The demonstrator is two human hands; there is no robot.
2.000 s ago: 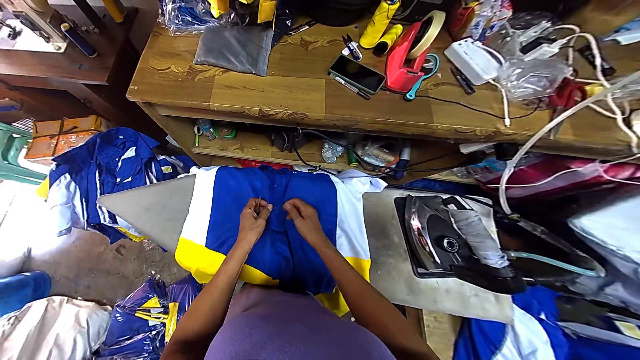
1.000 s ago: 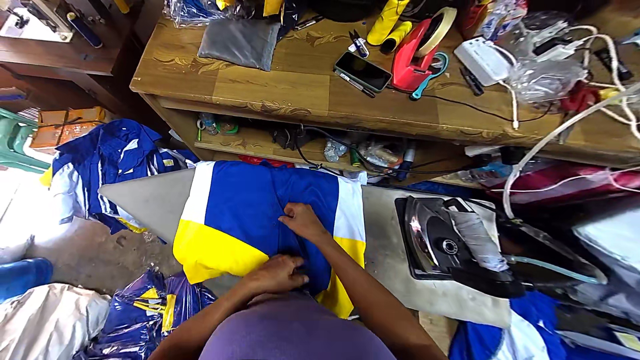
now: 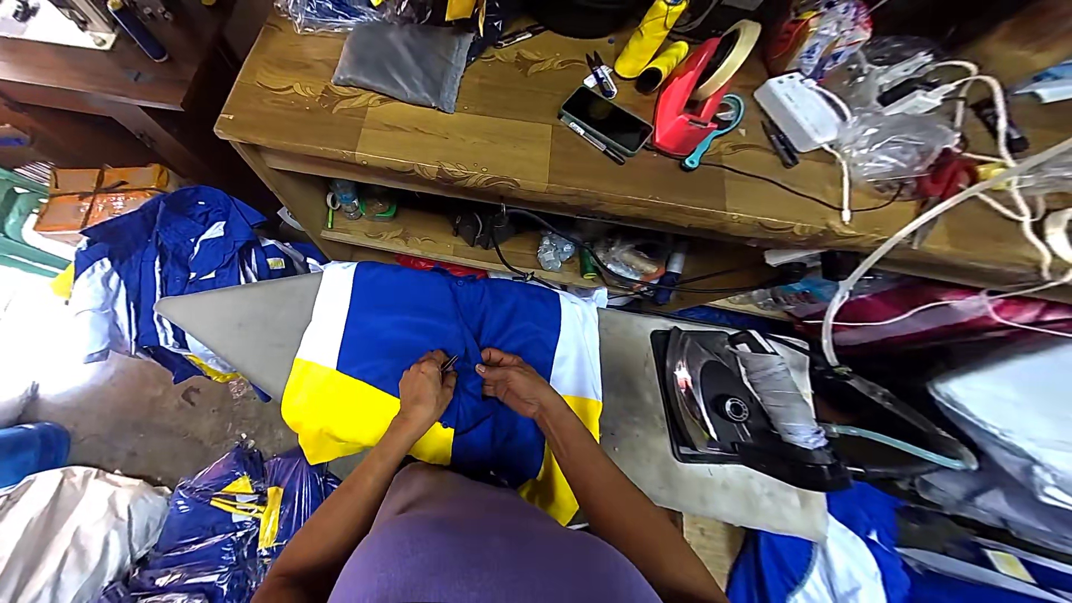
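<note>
A blue, white and yellow button-up shirt lies across the grey ironing board, its button placket running down the middle. My left hand rests on the blue cloth left of the placket, fingers closed on a small dark pointed tool, perhaps thread snips. Just right of it, my right hand is at the placket edge with thumb and forefinger close together; whether they pinch cloth or thread cannot be told. A steam iron with a wrapped handle sits on a dark rest at the board's right part.
Beyond the board stands a wooden table holding a phone, a red tape dispenser, yellow thread spools and a white power strip. A white hose hangs at right. Another shirt lies left; plastic-wrapped garments lie lower left.
My left hand has moved up the shirt from near its lower edge, and the small dark tool now shows in its fingers. My right hand has shifted slightly down and right.
</note>
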